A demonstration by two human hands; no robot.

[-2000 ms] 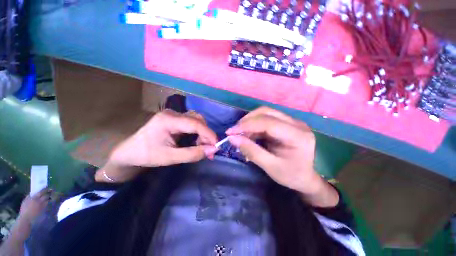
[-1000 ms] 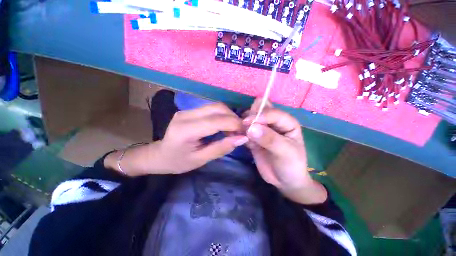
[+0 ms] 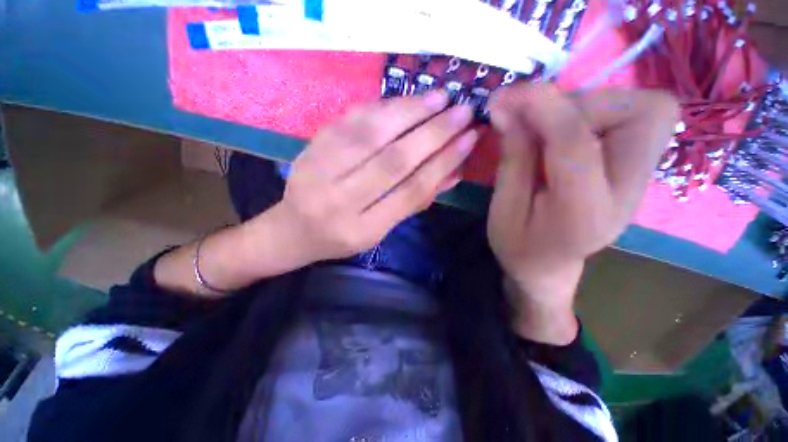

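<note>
The black circuit board panel (image 3: 423,79) lies on the pinkish-red mat, partly covered by my hands and a fan of white ribbon cables (image 3: 371,33) with blue ends. My left hand (image 3: 371,168) reaches in from the left with fingers stretched, fingertips at the panel's front edge; nothing shows held in it. My right hand (image 3: 579,155) is blurred, its fingers bent and pointing down-left at the panel's right part. A blurred pale strip (image 3: 624,60) shows just above its knuckles; whether the fingers pinch it is hidden.
A tangle of red wire leads (image 3: 700,104) with white ends lies right of my right hand. Grey-white strips with dark ends (image 3: 752,164) lie at the far right. The mat (image 3: 251,95) sits on the blue-green bench (image 3: 95,78). Open cardboard boxes (image 3: 104,173) stand below.
Both hands have moved from near my lap up to the panel, and the fingers have parted from each other. The view has shifted, and the white label on the mat is now covered.
</note>
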